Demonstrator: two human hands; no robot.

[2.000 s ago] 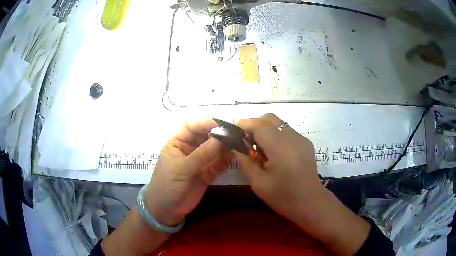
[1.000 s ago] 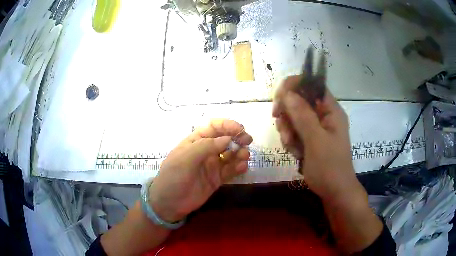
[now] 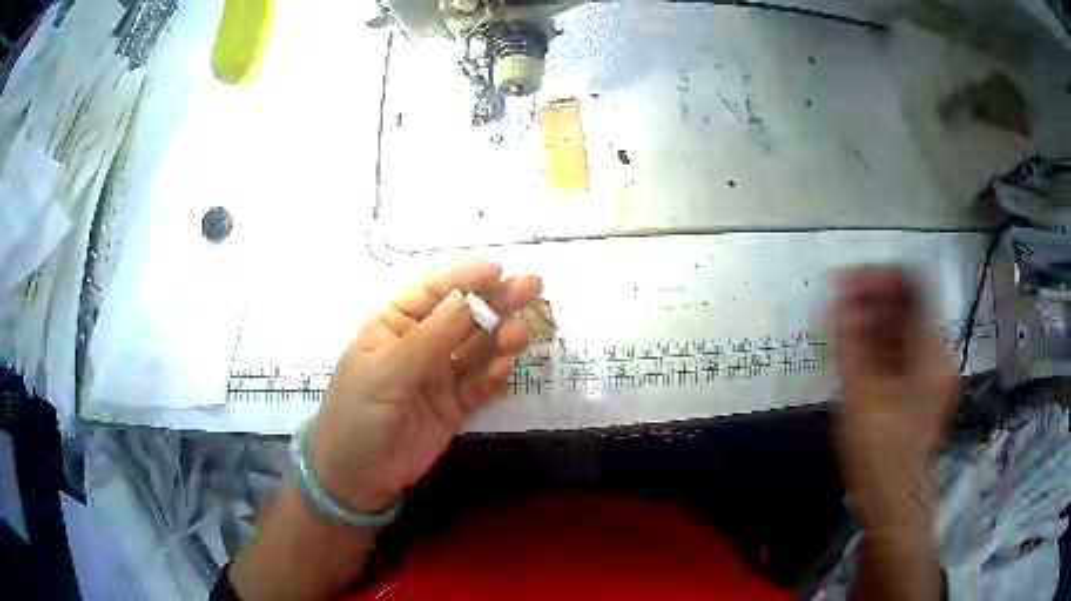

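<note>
My left hand [image 3: 411, 382] is palm up over the front of the table and pinches a small white piece [image 3: 482, 311] between thumb and fingers. A small brownish bit [image 3: 539, 319] shows beside its fingertips; I cannot tell what it is. My right hand [image 3: 883, 340] is at the right above the table's front edge, strongly blurred. No snips can be made out in it, and I cannot tell whether it holds anything.
The needle and presser foot area [image 3: 499, 76] is at the top, with a tan strip [image 3: 565, 146] beside it. A yellow-green tool [image 3: 242, 41] and a small dark disc [image 3: 216, 224] lie left. White fabric [image 3: 47, 223] is piled left. A grey tray [image 3: 1039, 299] stands right.
My right hand has moved away to the right from my left hand, and the snips it held no longer show. My left hand has shifted slightly left, still pinching the white piece.
</note>
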